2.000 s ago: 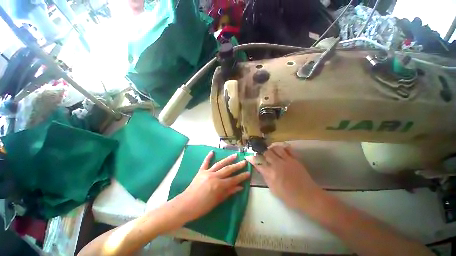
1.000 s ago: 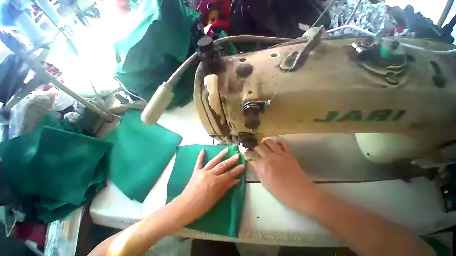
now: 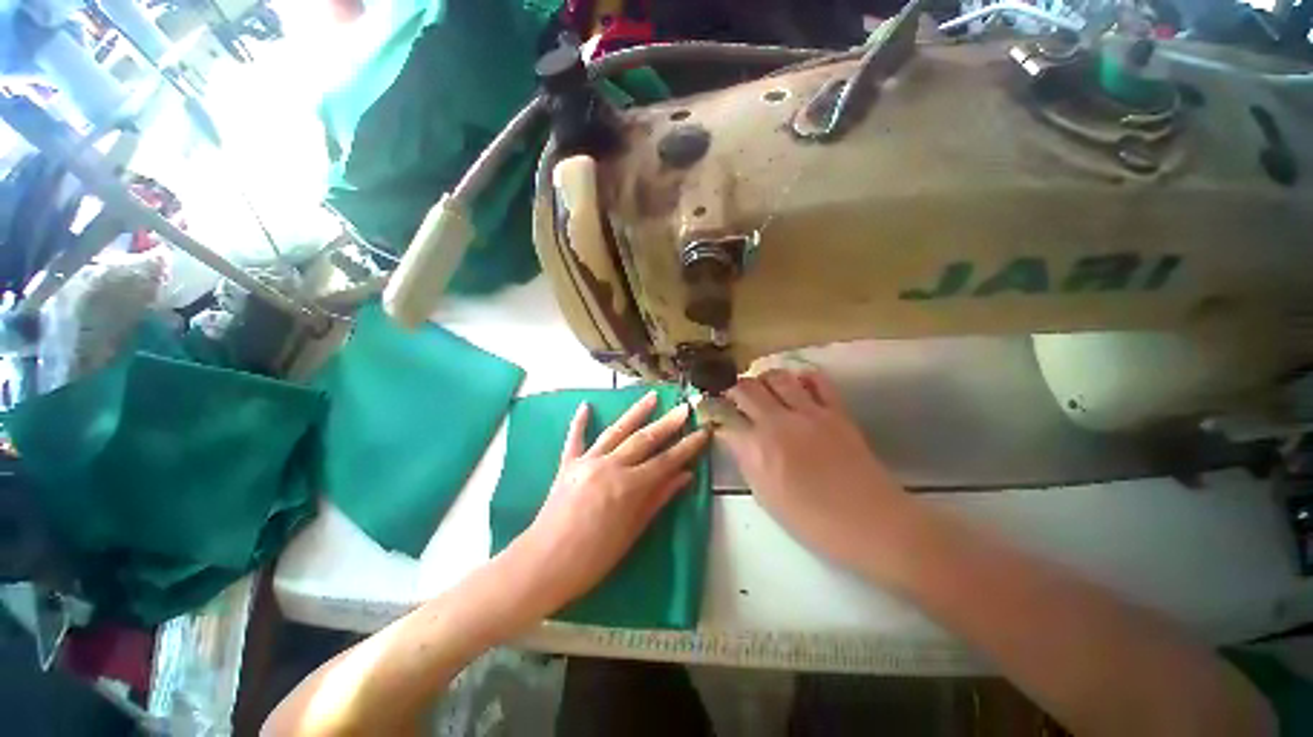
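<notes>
A green cloth piece lies flat under the needle end of the beige JARI sewing machine, with a narrow folded strip along its right edge. My left hand lies flat on the piece with fingers spread, holding nothing. My right hand is at the piece's upper right corner beside the presser foot, fingertips bent at the folded edge. The needle and foot are largely hidden by fingers and machine parts. I cannot tell whether the right fingers pinch the cloth.
Another green piece lies flat left of the work. A layered green stack is at the far left. A larger green cloth heap hangs behind. An off-white lamp stands left of the machine head. The table's marked front edge is near me.
The green piece has moved away from me under the needle, with less of it near the front edge. Both hands stay close to it. The camera view has shifted.
</notes>
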